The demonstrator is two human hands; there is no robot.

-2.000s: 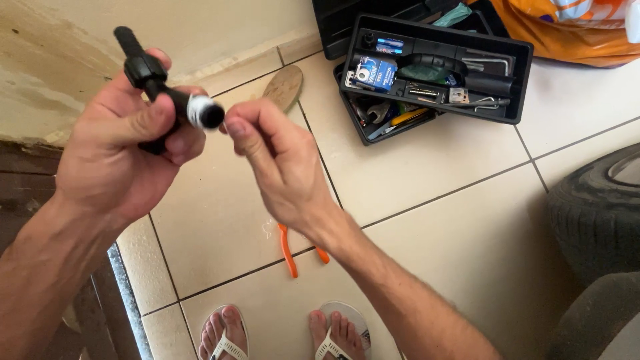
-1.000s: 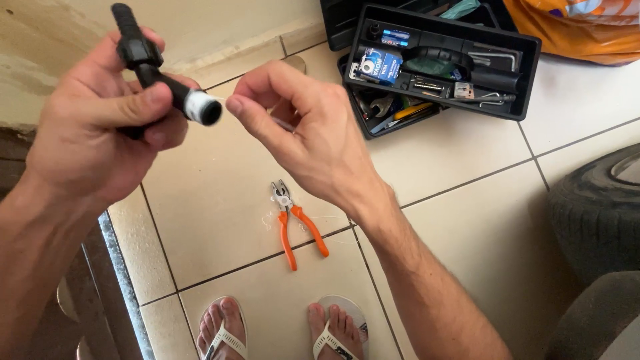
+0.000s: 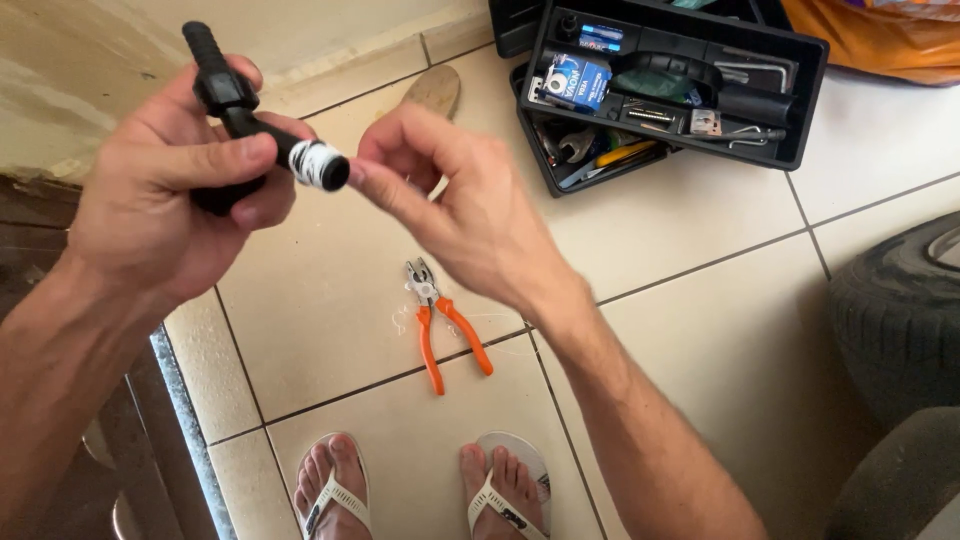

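Note:
My left hand (image 3: 180, 165) is closed around a black plastic hose fitting (image 3: 240, 124) with a ribbed barb at its upper end. White thread-seal tape (image 3: 311, 161) wraps the fitting near its open lower-right end. My right hand (image 3: 442, 195) is just to the right of that end, thumb and fingertips pinched together; a small pale bit shows between the fingers, too blurred to name. Below the hands, combination pliers with orange handles (image 3: 450, 330) lie on the tiled floor, jaws slightly apart, with thin clear strands around them.
A black plastic toolbox (image 3: 806, 94) with a tray of hex keys, batteries and a tape package stands at the upper right. An orange bag (image 3: 885, 37) is behind it. A tire (image 3: 892, 315) is at the right edge. A flat oval object (image 3: 435, 90) lies beyond my right hand.
My right hand has shifted about the taped end of the fitting, and the pliers, partly covered by it two seconds ago, are now in full view. My left hand keeps its hold.

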